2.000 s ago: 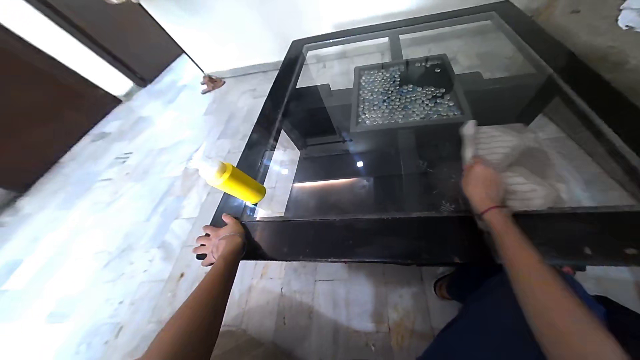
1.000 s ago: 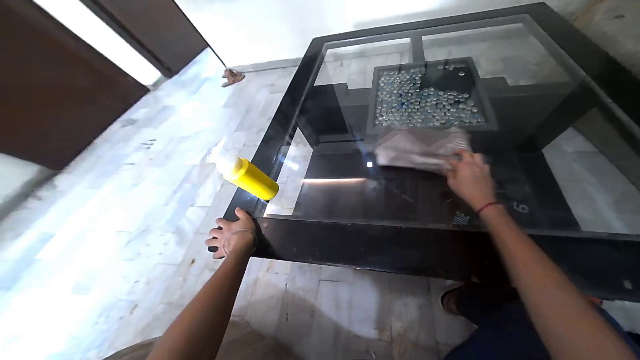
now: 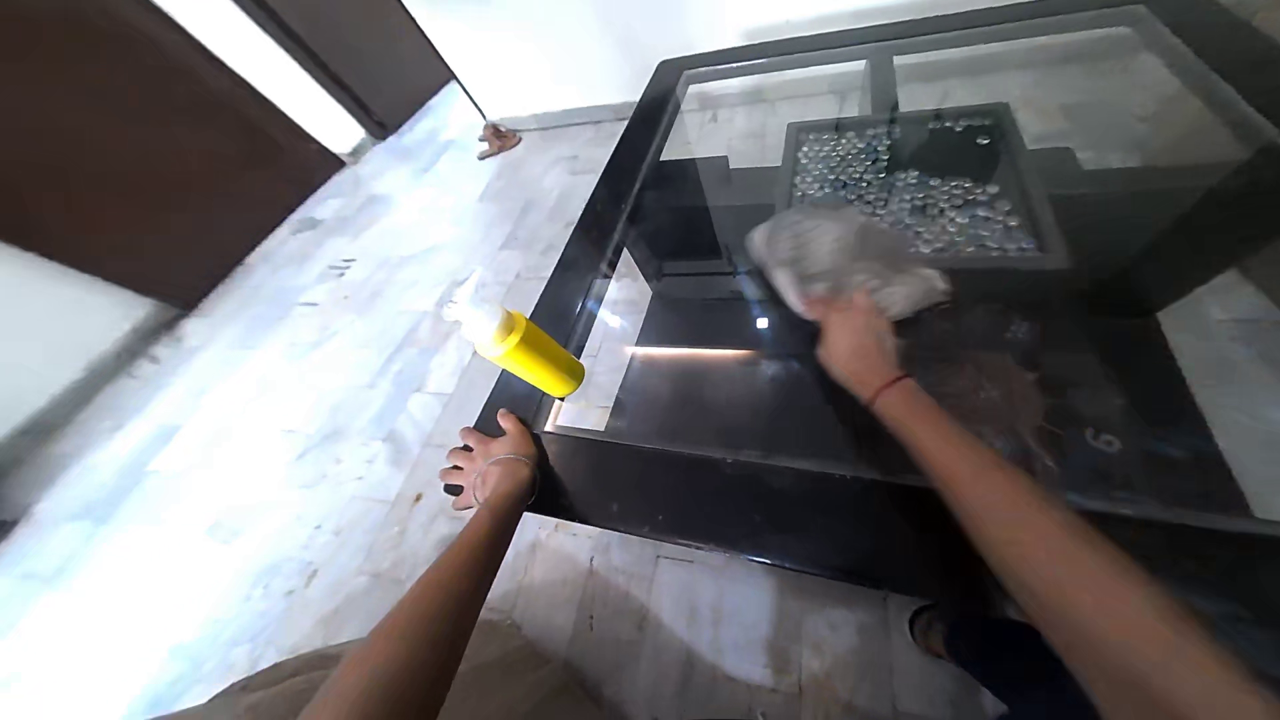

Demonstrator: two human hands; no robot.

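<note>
My right hand [image 3: 858, 345], with a red thread at the wrist, presses a pale cloth [image 3: 840, 258] on the glass top of a dark-framed table [image 3: 700, 505]. Both hand and cloth are blurred by motion. The cloth lies over the near left edge of a tray of glass pebbles [image 3: 940, 205] seen under the glass. My left hand [image 3: 492, 465] rests at the table's near left corner, fingers spread past the edge, holding nothing. Just beyond it, a yellow bottle with a white top [image 3: 535, 355] stands on the left side of the frame.
Marble-look floor tiles [image 3: 330, 350] lie to the left and below the table. A brown door [image 3: 130, 130] is at the upper left, and a small brown object [image 3: 498, 140] lies by the wall. A foot [image 3: 928, 630] shows below the table's near edge.
My right hand has moved the cloth from the right part of the glass leftward, to beside the pebble tray. My left hand stays at the corner, and the bottle has not moved on the table.
</note>
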